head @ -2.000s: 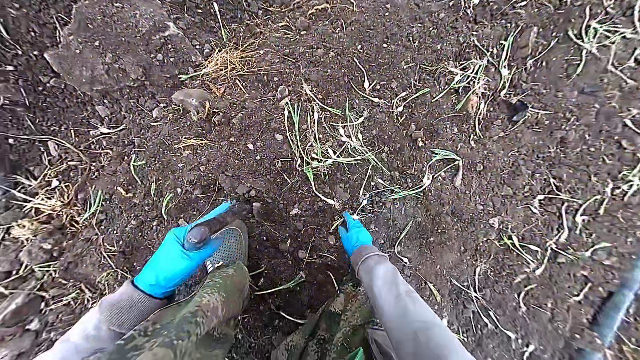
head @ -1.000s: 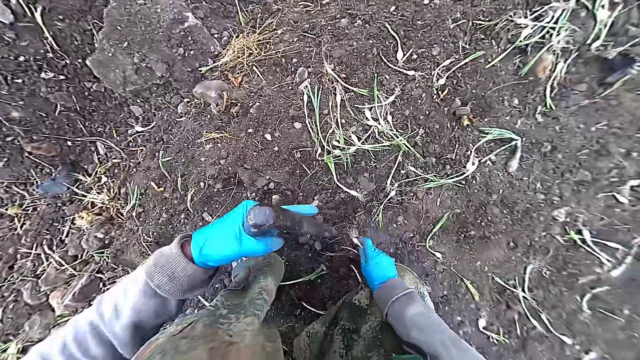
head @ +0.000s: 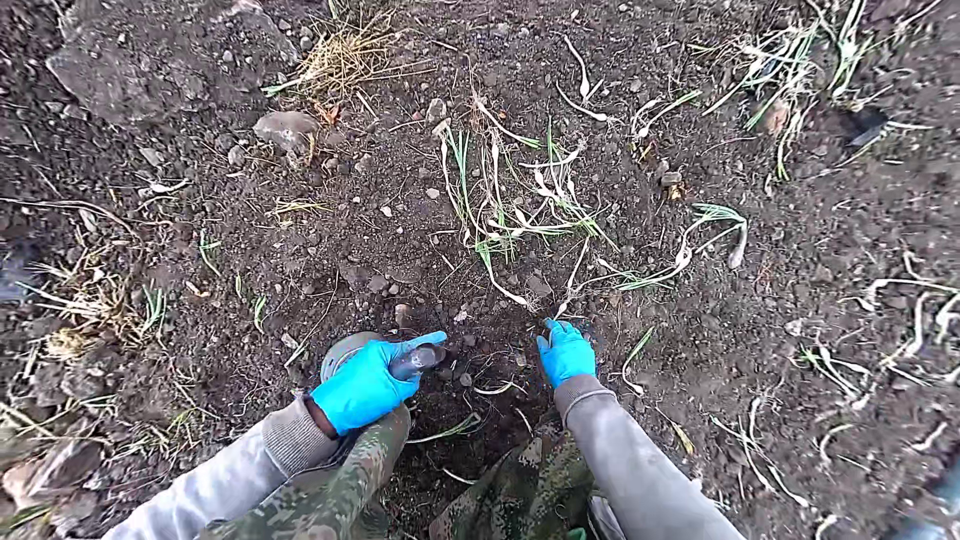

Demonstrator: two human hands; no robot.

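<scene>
My left hand (head: 367, 384), in a blue glove, grips a dark rounded handle (head: 416, 360), its far part not clearly seen. It is above my boot and camouflage-clad leg. My right hand (head: 566, 352), also gloved in blue, rests at the soil with fingertips at the root end of a thin bulb plant (head: 574, 281); whether they pinch anything is unclear. Just beyond lies a loose cluster of small white bulbs with green shoots (head: 517, 217). A curved bulb plant (head: 684, 251) lies to the right of it, and a short green shoot (head: 636, 360) lies beside my right wrist.
A large flat rock (head: 172, 64) and a smaller stone (head: 286, 129) sit at the upper left, near a tuft of dry straw (head: 349, 60). More bulb plants lie at the upper right (head: 787, 75) and along the right side (head: 919, 322). My camouflage trouser legs (head: 525, 487) are at the bottom.
My left hand, holding the handle, moved toward the middle by one second ago and is now slightly back to the left. My right hand stays near the root end of the bulb plant.
</scene>
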